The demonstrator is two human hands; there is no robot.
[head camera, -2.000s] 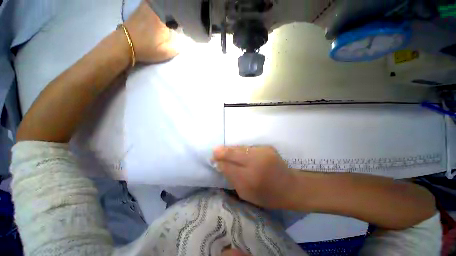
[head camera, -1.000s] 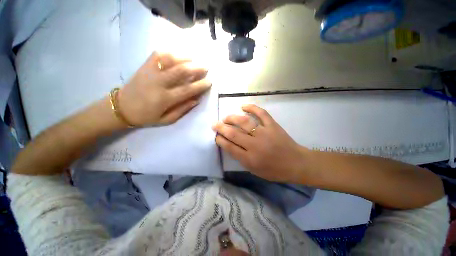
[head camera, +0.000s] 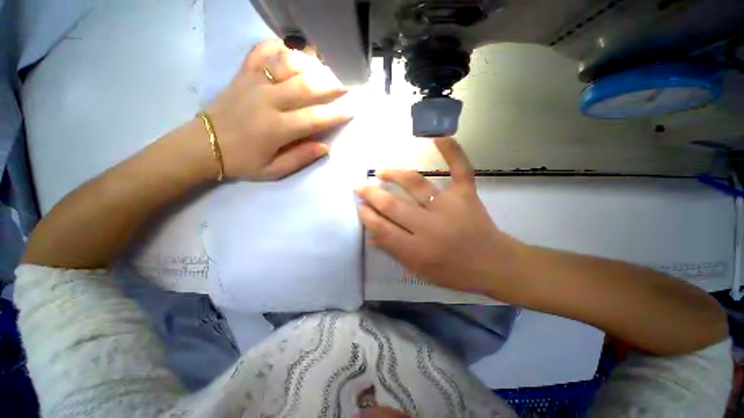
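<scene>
A pale grey-white fabric piece (head camera: 281,245) lies flat on the white machine table, its right edge running straight toward the needle area. My left hand (head camera: 281,118) rests on the upper part of the fabric with its fingers spread, left of the bright lamp. My right hand (head camera: 440,220) lies at the fabric's right edge, fingertips touching it, index finger stretched up toward the grey knob (head camera: 436,117). The sewing machine head (head camera: 522,24) is above. The presser foot and needle are lost in the lamp's glare.
A round dial with a blue rim (head camera: 651,91) is on the machine at right. Ruler markings (head camera: 653,270) run along the table's front edge. A blue-handled tool (head camera: 719,184) lies at the far right. Darker grey cloth (head camera: 175,326) is in the lap and also at the left edge.
My left hand moved from the top of the fabric down onto it. My right hand moved up along the fabric's edge from its lower corner. The fabric's right edge now lies straight.
</scene>
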